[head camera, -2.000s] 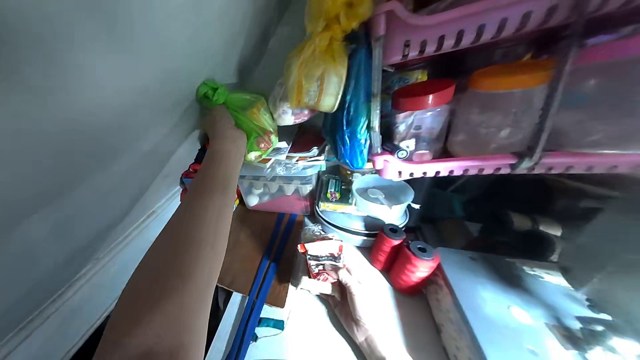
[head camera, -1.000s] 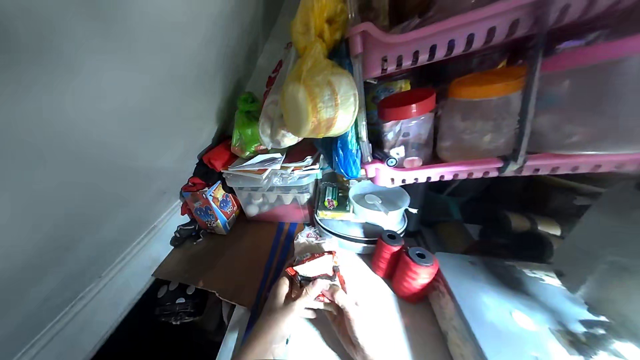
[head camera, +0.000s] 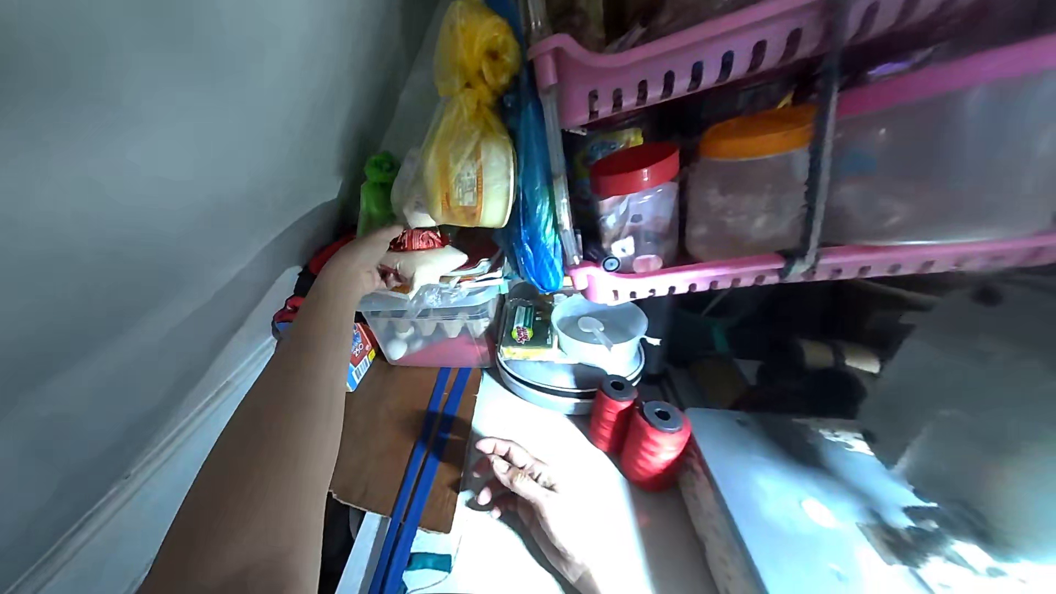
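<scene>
My left hand (head camera: 363, 262) reaches over a clear plastic box (head camera: 437, 326) that holds eggs. Its fingers grip a red and white plastic packet (head camera: 421, 257) above the papers on the lid. Beside it hang a green plastic bag (head camera: 377, 194) and a yellow plastic bag (head camera: 470, 165) with a round tub inside. Lower down, my right hand (head camera: 528, 495) is over the white surface, its fingers apart and slightly curled, holding nothing. Two red thread cones (head camera: 654, 445) stand to the right of that hand.
Pink plastic baskets (head camera: 685, 285) with lidded jars overhang the right side. A white round container (head camera: 601, 330) and a sponge pack (head camera: 525, 326) rest on a round tin (head camera: 561, 400). Brown cardboard (head camera: 396, 437) with blue strips lies left of my right hand. A wall rises at left.
One second ago both hands held the red packet low over the white surface. My left hand has moved up to the egg box with it, and my right hand has let go.
</scene>
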